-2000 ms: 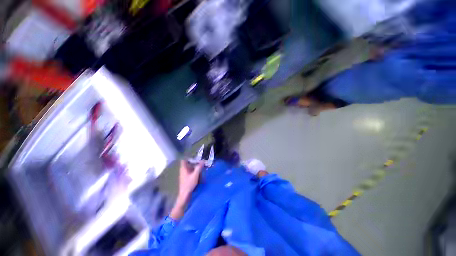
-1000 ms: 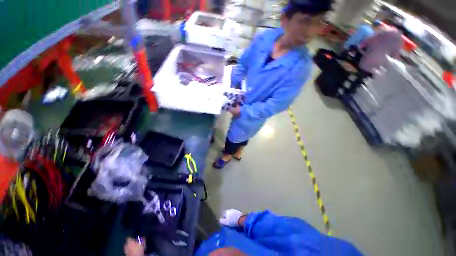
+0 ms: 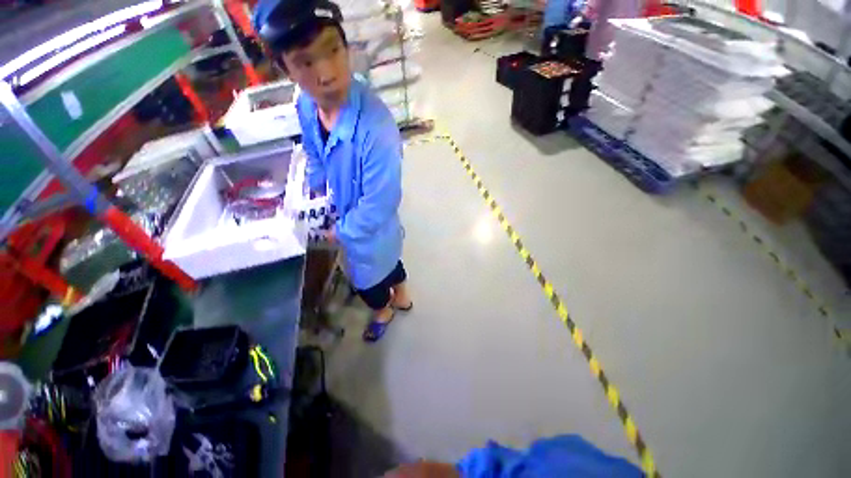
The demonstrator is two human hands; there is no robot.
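Neither of my hands is in the picture; only my blue smock (image 3: 555, 457) shows at the bottom edge. Nearest to me, at the lower left, a crumpled clear plastic bag (image 3: 134, 411) lies on the dark green bench (image 3: 244, 303). A black parts tray (image 3: 203, 355) stands behind it, with yellow-green wires (image 3: 262, 364) beside its right end. Small pale metal parts (image 3: 207, 456) lie on a dark surface at the bottom. Farther up the bench, a white cabinet body (image 3: 233, 254) holds red and dark wires (image 3: 254, 198).
A person in a blue smock (image 3: 359, 187) stands at the cabinet's right side, hands at its holed end plate (image 3: 315, 215). Yellow-black tape (image 3: 551, 291) crosses the grey floor. White stacked panels (image 3: 686, 93) and black crates (image 3: 551, 93) stand beyond. An orange-and-grey frame post (image 3: 140, 245) rises at left.
The view has swung up and right from the near cabinet to the aisle. My bare left hand and white-gloved right hand have left the picture. The other person's face is now turned this way.
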